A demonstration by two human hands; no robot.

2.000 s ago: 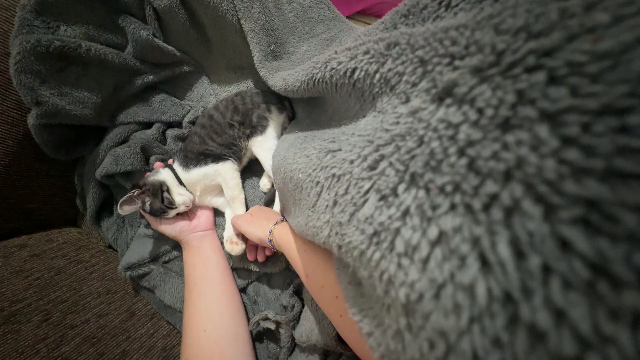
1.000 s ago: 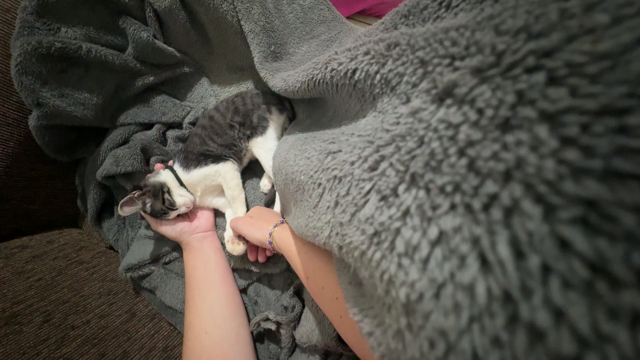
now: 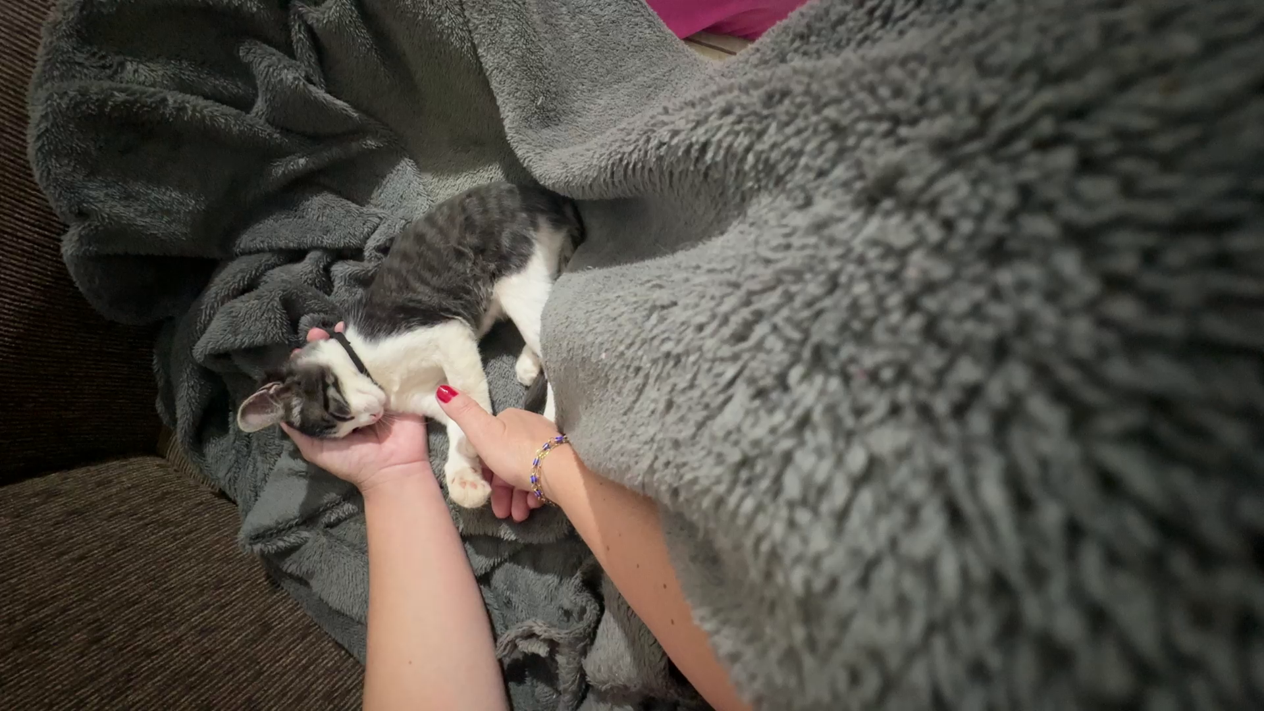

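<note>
A grey tabby and white kitten with a dark collar lies on its side on a grey fleece blanket. Its head rests in the palm of my left hand, whose fingertips show behind the neck. My right hand, with a beaded bracelet at the wrist, is at the kitten's front legs; the thumb with red nail polish lies against a foreleg, and the other fingers are partly hidden beside the paw. Part of the kitten's hind end is hidden by the blanket.
The ribbed brown upholstery of a sofa shows at the left. A large raised fold of the fleece blanket fills the right side and covers part of my right forearm. Pink fabric is visible at the top.
My right thumb has lifted away from the paw and now points up along the kitten's foreleg, its red nail in view. My left hand and the kitten's head have stayed in place.
</note>
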